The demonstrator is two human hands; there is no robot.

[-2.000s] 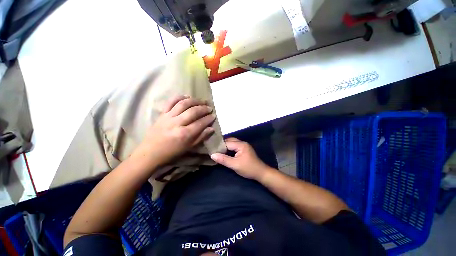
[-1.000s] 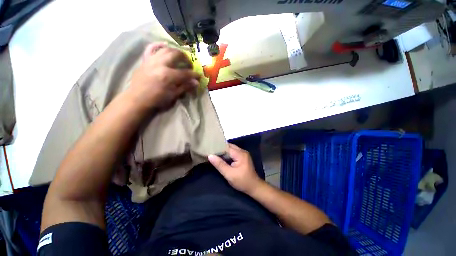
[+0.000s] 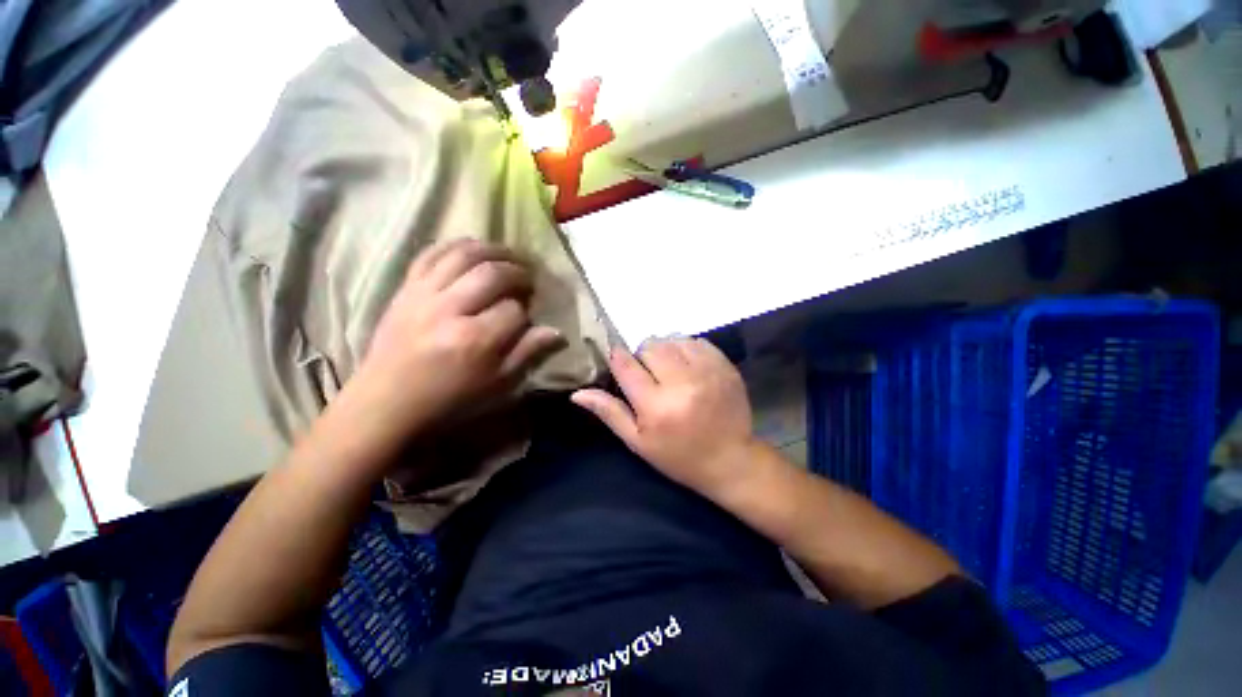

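Observation:
The khaki garment piece [image 3: 354,177] lies creased on the white table, its top right edge at the presser foot and needle [image 3: 504,112] under yellow light. My left hand [image 3: 470,320] rests on the cloth below the needle, fingers curled; whether it pinches the cloth is not clear. My right hand [image 3: 681,402] is at the table's front edge and holds the lower right corner of the garment piece between thumb and fingers. The cloth's lower edge hangs over the table edge towards my lap.
Thread snips [image 3: 702,183] lie right of the needle beside red-orange tape marks [image 3: 575,153]. A white paper strip [image 3: 801,66] is on the machine bed. Blue plastic crates [image 3: 1110,477] stand below right; another crate [image 3: 388,599] is below left. Grey-brown cloth [image 3: 34,286] lies far left.
My left hand has moved from beside the needle back down the cloth towards me. My right hand stays at the corner, its back turned more upwards. The view has shifted.

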